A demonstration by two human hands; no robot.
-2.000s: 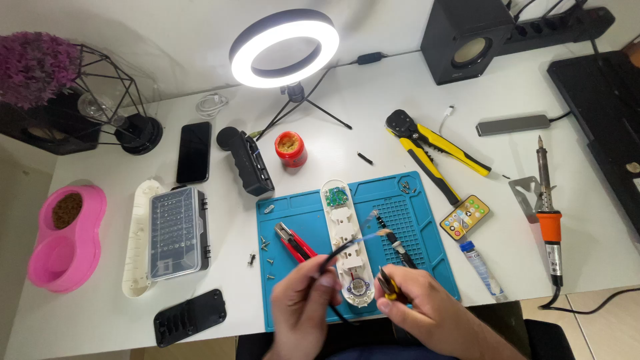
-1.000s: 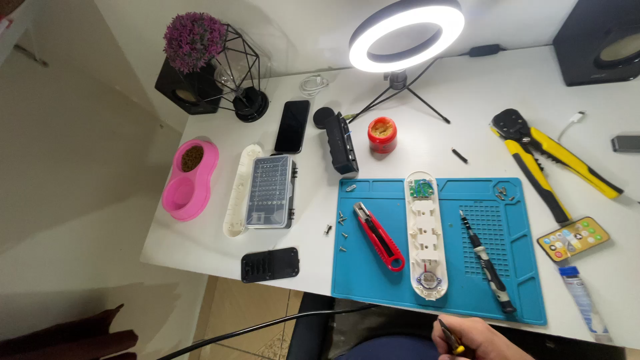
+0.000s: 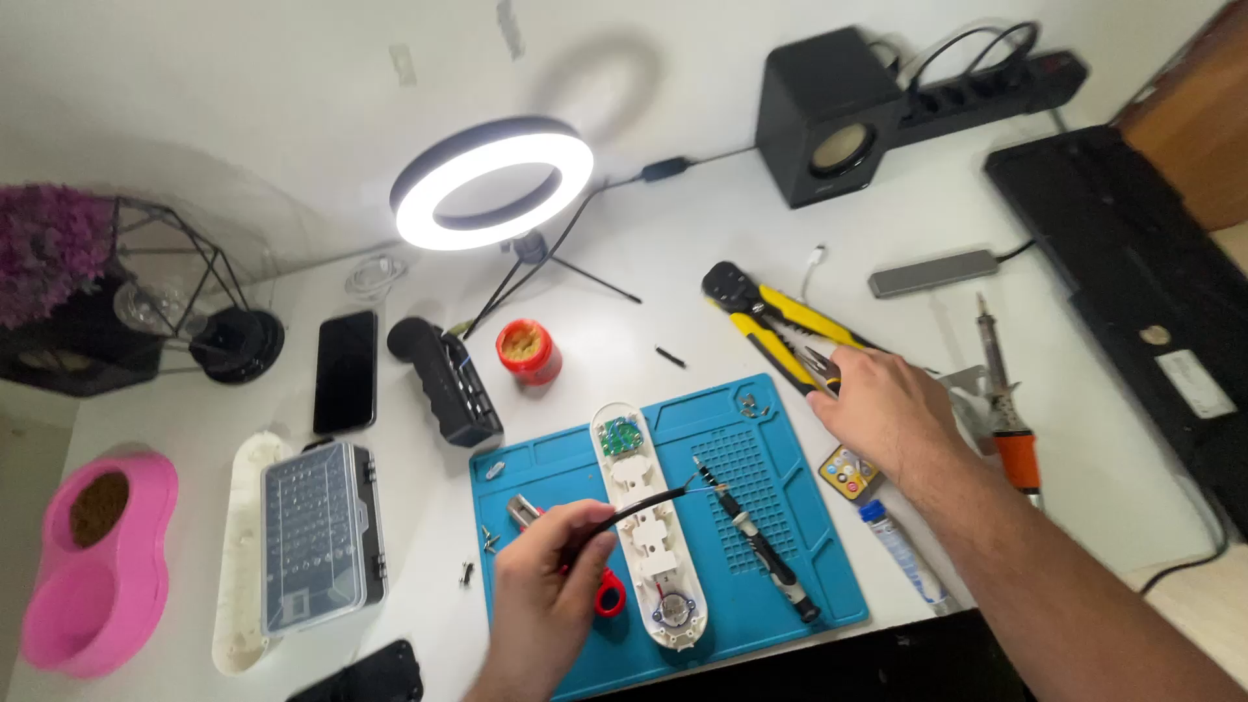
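Observation:
My left hand [image 3: 554, 585] grips a black cable [image 3: 639, 504] whose stripped end, with thin bare wires, points right above an opened white plastic housing [image 3: 658, 536] with a green circuit board [image 3: 620, 438]. My right hand [image 3: 882, 409] holds small pliers [image 3: 819, 367], jaws toward the upper left, over the yellow and black wire stripper [image 3: 780, 322]. A precision screwdriver [image 3: 765, 556] lies on the blue silicone mat [image 3: 829, 546]. Partly hidden behind my left hand is a red utility knife [image 3: 609, 593].
Around the mat are a red jar of paste [image 3: 529, 353], a soldering iron [image 3: 1009, 429], a blue-capped tube [image 3: 897, 551], a bit case [image 3: 317, 536], a black phone [image 3: 345, 372] and a ring light [image 3: 492, 185] on a tripod. Small screws [image 3: 489, 539] lie at the mat's left edge.
My left hand, out of view one second ago, is back over the mat with the cable. My right hand has moved from the desk's front edge to the wire stripper. The view has shifted.

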